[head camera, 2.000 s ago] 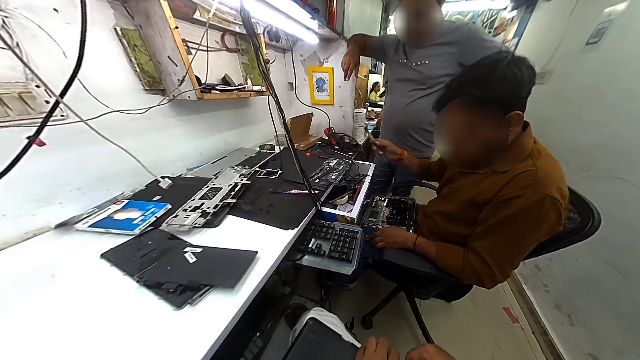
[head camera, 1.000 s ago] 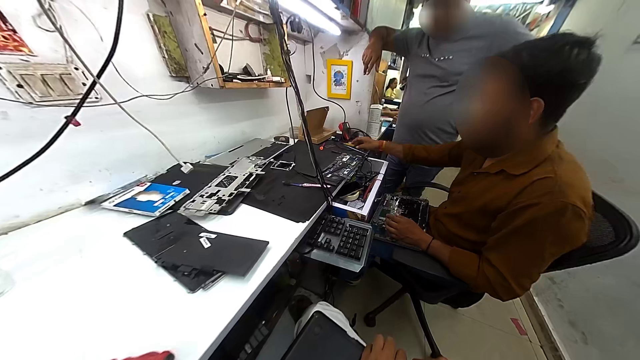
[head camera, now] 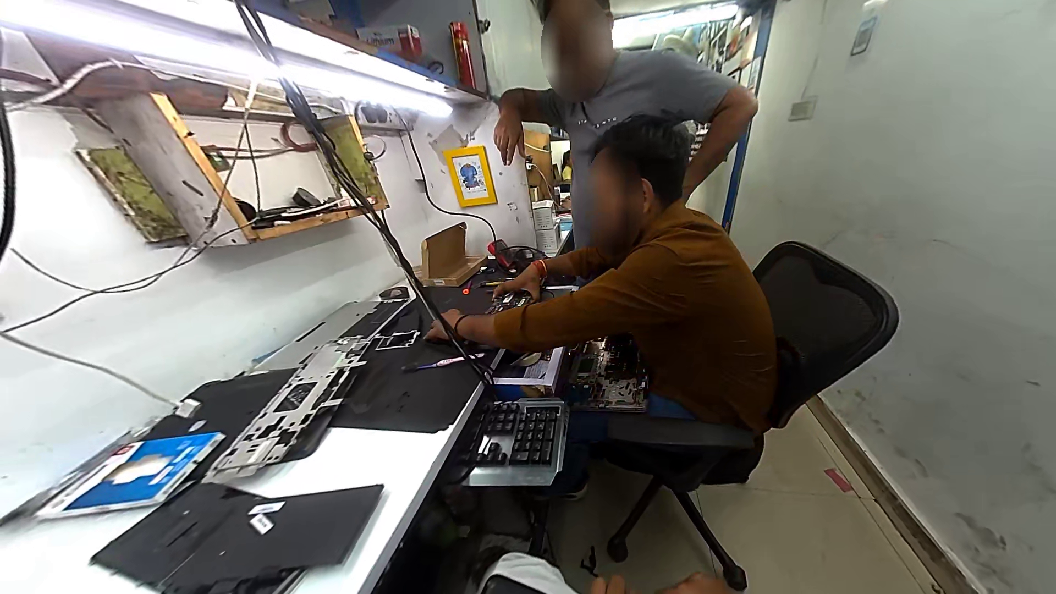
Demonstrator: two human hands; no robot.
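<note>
At the bottom edge, a few fingers of my left hand (head camera: 607,586) show close to a dark object with white cloth (head camera: 528,571). Part of my right hand (head camera: 697,585) is just to its right. Both are mostly cut off, so what they hold is hidden. Above them, a black keyboard (head camera: 536,436) sticks out beside the bench. On the bench lie a metal laptop frame (head camera: 285,400), black laptop panels (head camera: 289,528), a blue-and-white package (head camera: 136,474) and a pen-like tool (head camera: 441,362).
A seated co-worker (head camera: 652,289) reaches over the bench, an open laptop chassis (head camera: 610,375) on the lap. Another person (head camera: 610,99) stands behind. Black cables (head camera: 363,198) hang before the bench. A wheeled office chair (head camera: 825,330) and a wooden wall shelf (head camera: 318,213) flank the workspace.
The seated co-worker's near hand has moved from the chassis on the lap to the bench and the body leans forward. A second hand of mine shows at the bottom edge, unlike one second ago.
</note>
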